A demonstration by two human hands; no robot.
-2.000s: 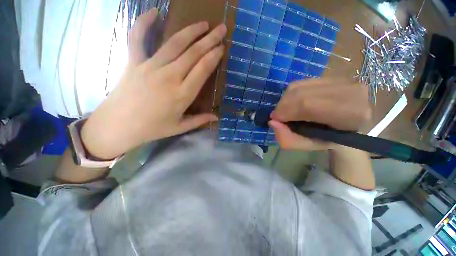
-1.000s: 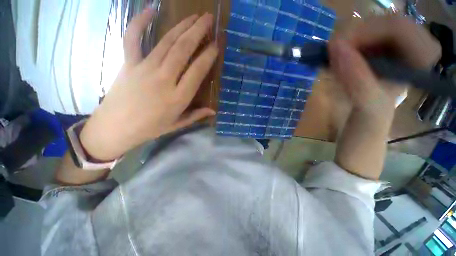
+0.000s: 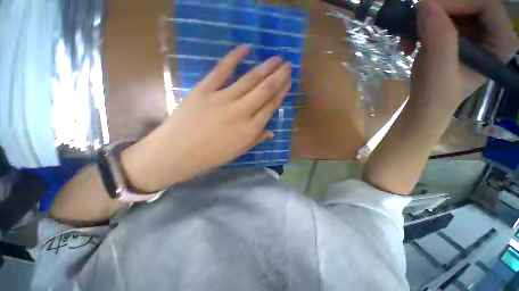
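Observation:
The blue cell matrix (image 3: pixel 210 34), crossed by pale lines, lies on the brown board in front of me. My left hand (image 3: pixel 219 116) rests flat on it, fingers a little apart, hiding its middle. A thin silver bus ribbon (image 3: pixel 167 79) runs along its left side. My right hand (image 3: pixel 455 51) is raised at the upper right, blurred and partly cut off, gripping the black soldering iron (image 3: pixel 395 20). The iron's metal end points left, above the short ribbon pile, away from the cells.
A stack of white strips (image 3: pixel 28 85) and a long ribbon bundle (image 3: pixel 79 74) lie at the left. The short ribbon pile (image 3: pixel 378 54) is at the upper right. A spare white strip (image 3: pixel 381 136) lies near the board's front edge. Metal racks (image 3: pixel 449 250) stand at lower right.
The cells appear further left in the view. My left hand has moved from the board beside the cells onto them. My right hand has lifted the iron off the cells to the upper right.

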